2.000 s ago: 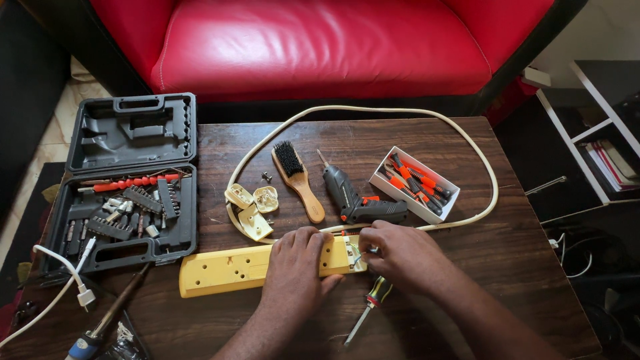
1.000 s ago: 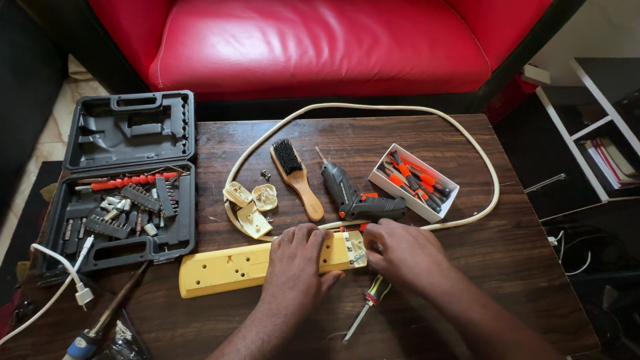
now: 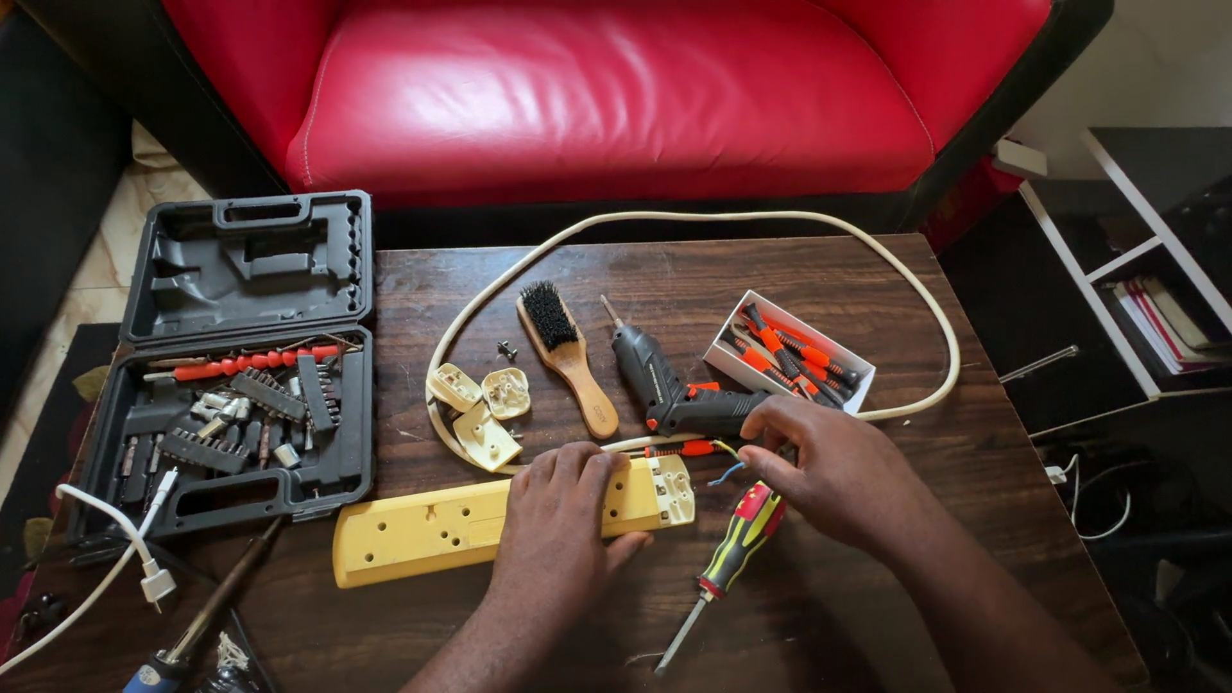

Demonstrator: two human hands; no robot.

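Observation:
A yellow power strip (image 3: 462,523) lies underside up, and my left hand (image 3: 563,525) is closed over its right part, pressing it to the table. Its cream end compartment (image 3: 676,489) is uncovered, with metal contacts inside. Just right of it, my right hand (image 3: 828,467) pinches the tips of thin stripped wires (image 3: 729,462) at the end of the white cable (image 3: 948,327). An orange and black small tool (image 3: 683,449) lies beside the wires. Under my right hand, a screwdriver with a yellow, red and black handle (image 3: 739,539) points toward the near edge.
Beyond the strip are cream plug parts (image 3: 505,393), screws (image 3: 507,350), a wooden brush (image 3: 577,375), a cordless screwdriver (image 3: 654,380) and a white box (image 3: 861,395) of orange and black tools. At left, an open toolbox (image 3: 245,332) sits near a soldering iron (image 3: 212,602). The cable loops around the middle.
My right hand has moved right, off the strip's end, and the blue and yellow wires now show outside the compartment. My left hand has stayed on the strip.

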